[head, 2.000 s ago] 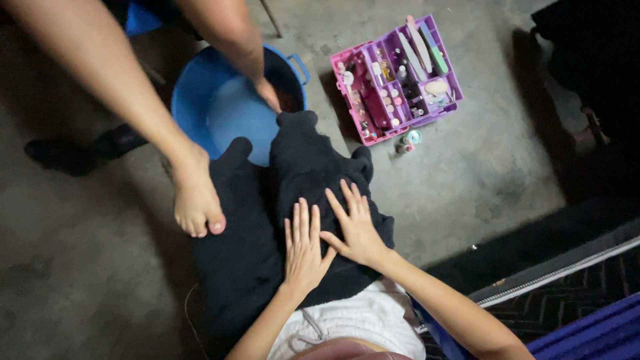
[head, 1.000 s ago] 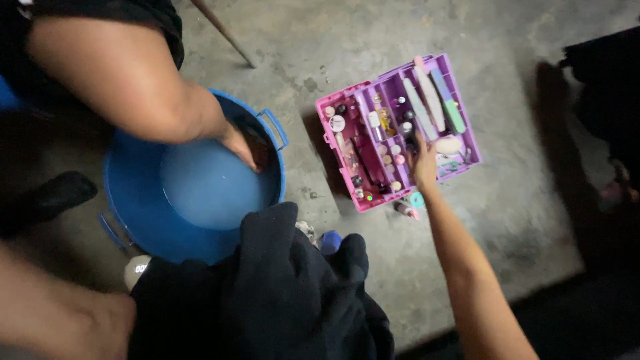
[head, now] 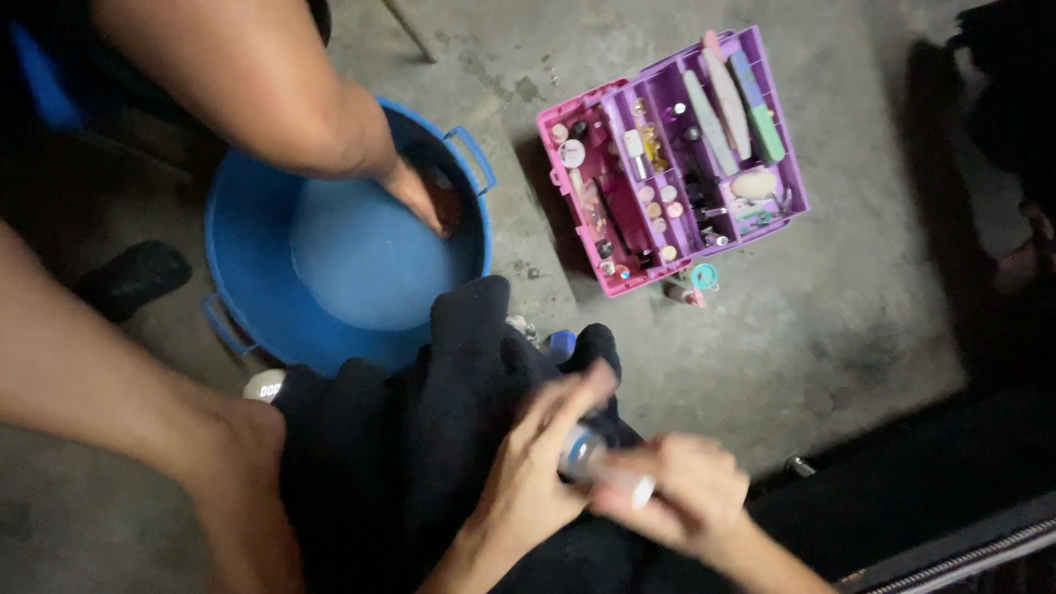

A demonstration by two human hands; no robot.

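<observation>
Above the black cloth [head: 363, 462] on my lap, my left hand [head: 536, 462] is closed around a small clear bottle [head: 580, 454], which is blurred by motion. Close beside it on the right, my right hand [head: 685, 491] has its fingers at the bottle's top end, on a small white-ended piece [head: 643, 492]; whether this is a cap cannot be told. Another person's bare leg [head: 124, 404] reaches in from the left, with the foot by the cloth. That person's hand [head: 425, 198] dips into a blue plastic tub [head: 213, 223] of cloudy water.
An open pink and purple plastic case [head: 615, 290] with nail files [head: 711, 124] and small bottles stands on the concrete floor [head: 850, 272]. A small jar with a turquoise lid [head: 704, 276] is beside it. A dark shoe [head: 136, 276] lies left of the tub.
My right hand has come back from the purple case to above my lap. Both my hands, flat on the cloth two seconds ago, are now together at a small bottle.
</observation>
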